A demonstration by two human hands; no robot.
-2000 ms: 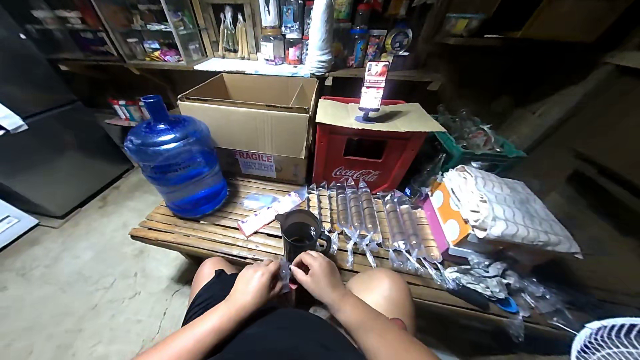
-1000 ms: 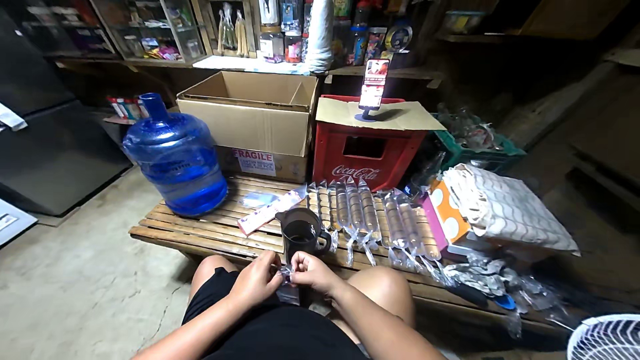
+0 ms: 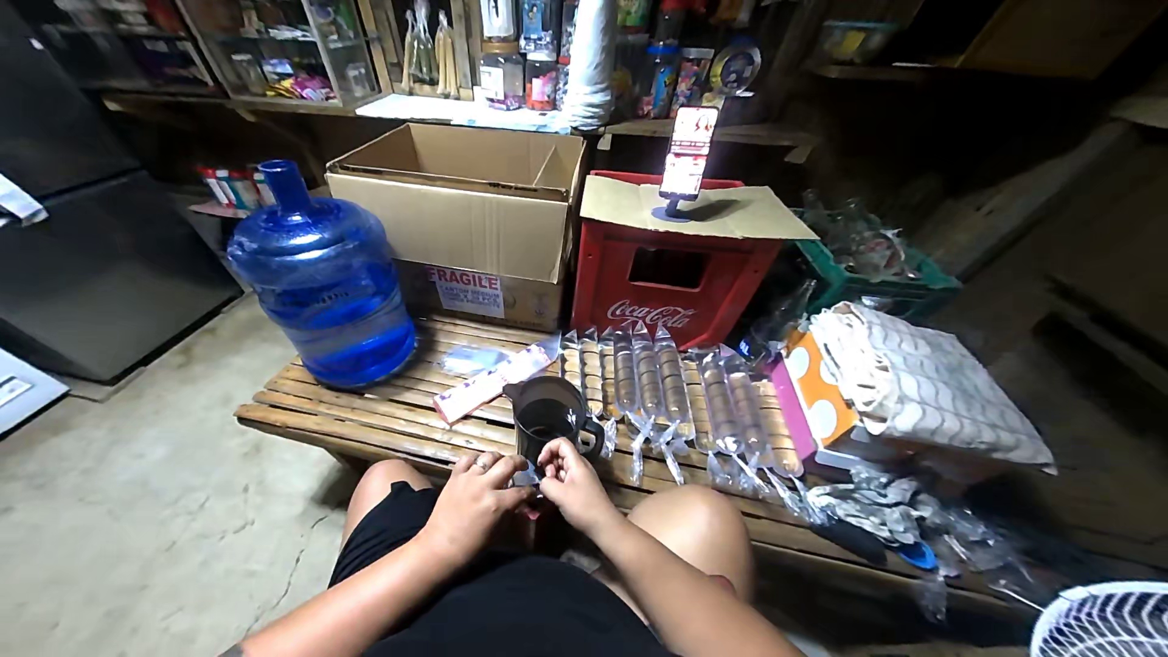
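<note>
My left hand (image 3: 479, 502) and my right hand (image 3: 568, 482) meet over my lap at the bench's near edge, both pinching the top of a clear plastic bag (image 3: 526, 476). Whatever is in the bag lies mostly hidden below my fingers. Just beyond them stands a dark translucent pitcher (image 3: 547, 412) with its handle to the right. Right of it lie several clear plastic tubes of round biscuits (image 3: 648, 379), their near ends tied. A pink and white packet (image 3: 497, 379) and some flat clear bags (image 3: 472, 360) lie left of the pitcher.
A blue water jug (image 3: 324, 283), a cardboard box (image 3: 456, 219) and a red plastic crate (image 3: 671, 274) bearing a lit phone (image 3: 689, 153) on a stand line the far side. To the right are a folded patterned cloth (image 3: 931, 379), crumpled plastic (image 3: 885, 506) and a white fan (image 3: 1104, 620).
My hands have stayed close together over my lap, with small finger movements at the bag's top. The pitcher and the biscuit tubes have not moved.
</note>
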